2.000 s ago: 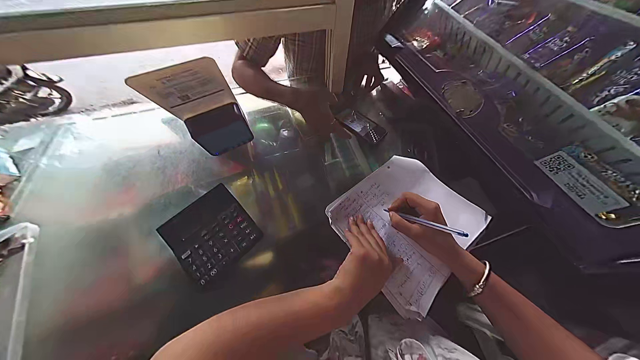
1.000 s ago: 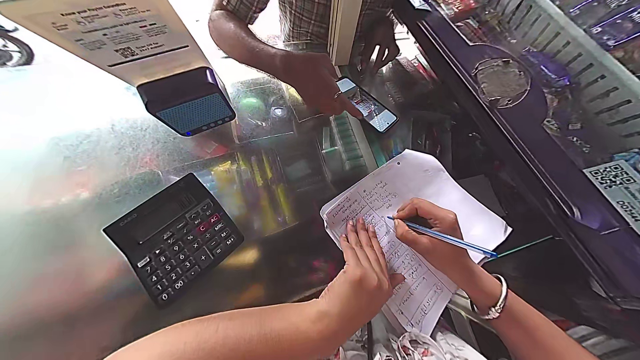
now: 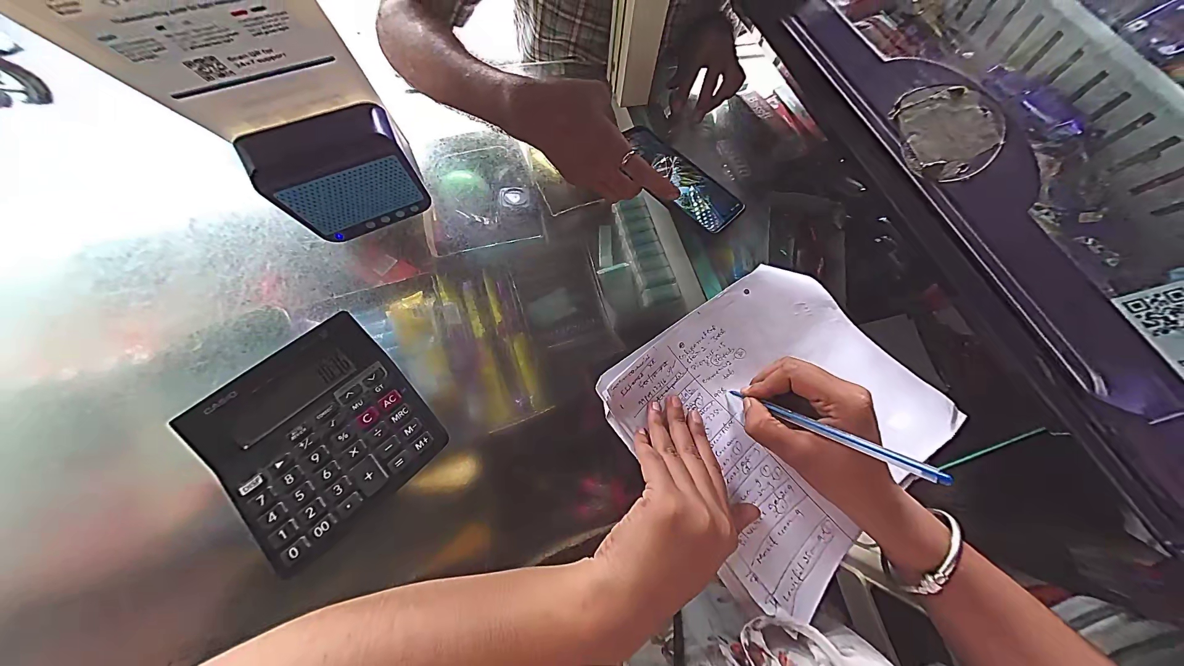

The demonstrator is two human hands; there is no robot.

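Note:
A stack of white paper sheets with handwriting lies at the near edge of a glass counter. My left hand rests flat on the written part, fingers slightly apart, holding nothing. In my right hand is a blue ballpoint pen, its tip at the paper just beyond my left fingertips. A bracelet circles my right wrist. To the left of the sheets lies a black Casio calculator with its display lit by digits.
Across the counter, another person's hand touches a smartphone with a finger. A payment speaker with a printed board stands at the upper left. A dark-framed display case with a slotted plastic basket borders the right.
The view has moved closer to the counter. The other person's hand has come over the phone, a finger now on its screen. My hands stay on the paper, the pen still in my right.

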